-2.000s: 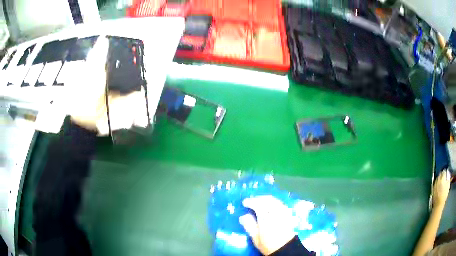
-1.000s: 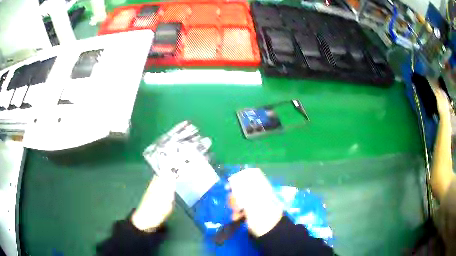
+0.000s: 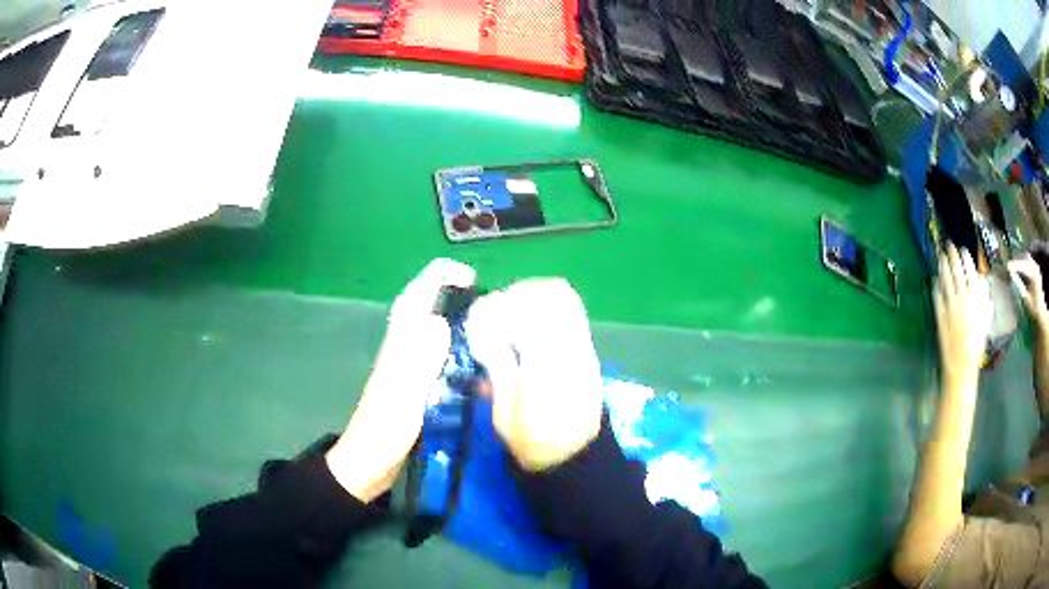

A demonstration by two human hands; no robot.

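Note:
A phone frame, dark-edged with blue inside, is tilted steeply between my hands. My left hand is closed around its left side. My right hand is curled at its upper right part; the fingertips are overexposed and blurred. A crumpled pile of shiny blue protective film lies on the mat behind and below my hands, partly hidden by them. Another phone frame lies flat on the green mat beyond my hands, with its blue section and round camera openings at the left.
A white fixture plate with slots is at upper left. A red tray and a black tray are at the back. Another phone frame lies at right, near another person's hands and equipment.
The held frame has turned from its pale face to a steep tilt. My right hand has moved from the film pile to the frame. The view has shifted, and a frame now shows at right.

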